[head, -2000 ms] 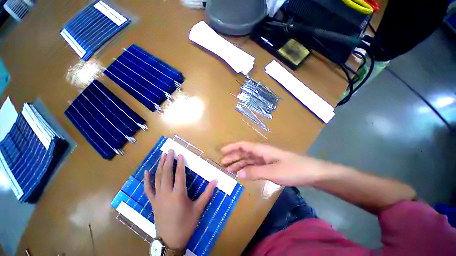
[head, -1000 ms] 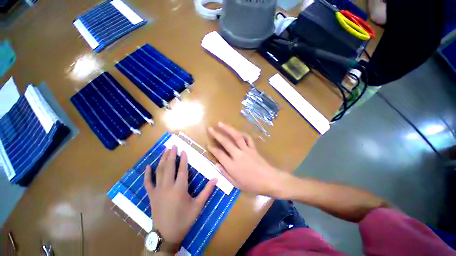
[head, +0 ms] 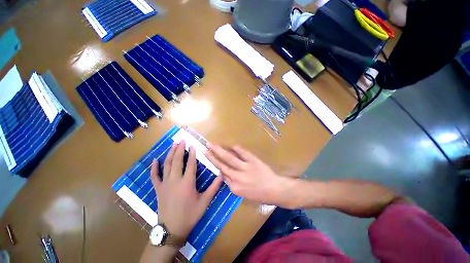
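Observation:
A bright blue solar panel [head: 149, 169] lies on the tan tabletop before me, with a white strip [head: 193, 145] along its upper right side and another white strip [head: 135, 204] along its lower left side. Fine silver wire ends stick out past both sides. My left hand [head: 183, 192], with a wristwatch, lies flat on the panel, fingers spread, fingertips at the upper strip. My right hand [head: 247, 174] rests over the panel's right edge, fingertips on the upper strip, covering its lower end. Neither hand visibly grips anything.
Two dark blue cells [head: 118, 100] lie beyond the panel. A stack of panels [head: 31, 123] is at left, another panel [head: 118, 18] at the back. Silver ribbons [head: 272, 105], loose white strips [head: 313, 102], a sponge tray [head: 310, 67] and a grey round body [head: 263, 18] are at right.
My right hand has moved left from beside the panel onto its edge and upper strip. My left hand stays on the panel. The whole view has shifted a little.

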